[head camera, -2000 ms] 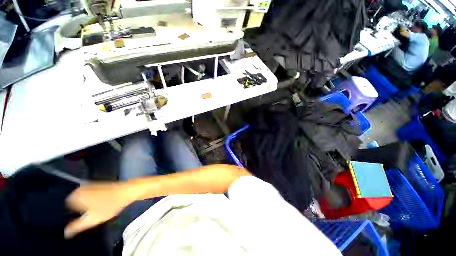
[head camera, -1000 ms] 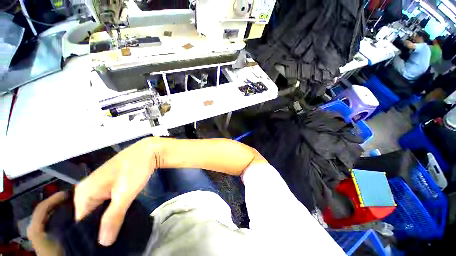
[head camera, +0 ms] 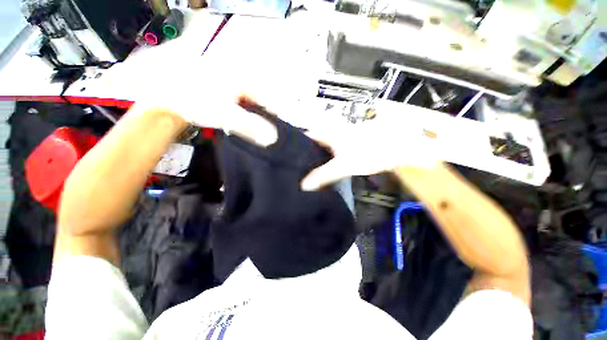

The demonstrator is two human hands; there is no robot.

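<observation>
A dark navy garment (head camera: 286, 212) hangs bunched in front of my chest, its upper edge at the front edge of the white table. My left hand (head camera: 229, 119) holds the garment's upper left edge. My right hand (head camera: 353, 163) holds its upper right edge, with the thumb over the cloth. Both hands are overexposed and a little blurred, and the fingertips behind the cloth are hidden. The shiny metal rollers (head camera: 346, 89) on the table lie just beyond the garment.
The cream machine bed (head camera: 426, 40) is at the back. Thread cones (head camera: 170, 30) stand upper left beside a dark box-like object. A red stool (head camera: 56, 166) is at left. Dark cloth piles lie on both sides, with a blue basket rim (head camera: 399, 236) at right. Small dark items (head camera: 511, 149) lie on the table's right end.
The view has swung left. The dark garment has come up from low left to the table edge in front of me, and both hands now hold its upper edge.
</observation>
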